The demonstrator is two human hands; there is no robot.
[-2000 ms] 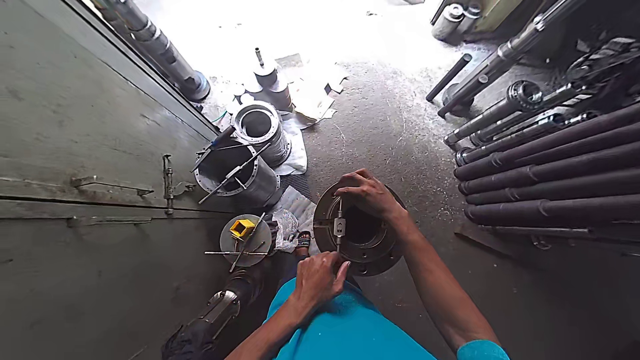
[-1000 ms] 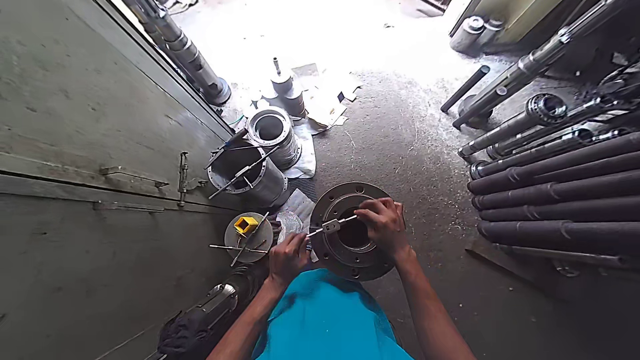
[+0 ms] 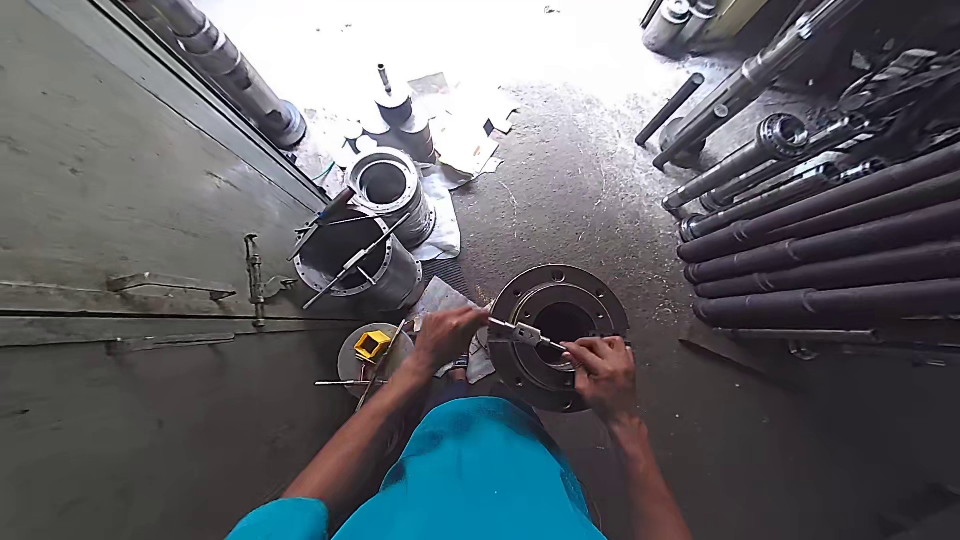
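A tap wrench with a pale block at its middle lies across the view above a round steel flange that has bolt holes and a dark central bore. My left hand is closed around the wrench's left handle, at the flange's left edge. On the right handle end are the fingers of my right hand, over the right part of the flange. Whether a tap sits in the wrench and enters a hole is hidden.
At left, a flanged cylinder carries a long bar tool; another cylinder stands behind it. A round plate holds a yellow part and rods. Dark pipes lie at right, a metal cabinet at left.
The wrench has turned from pointing away from my body to lying crosswise, tilted down to the right. My left hand has moved up to the left, my right hand nearer to my body.
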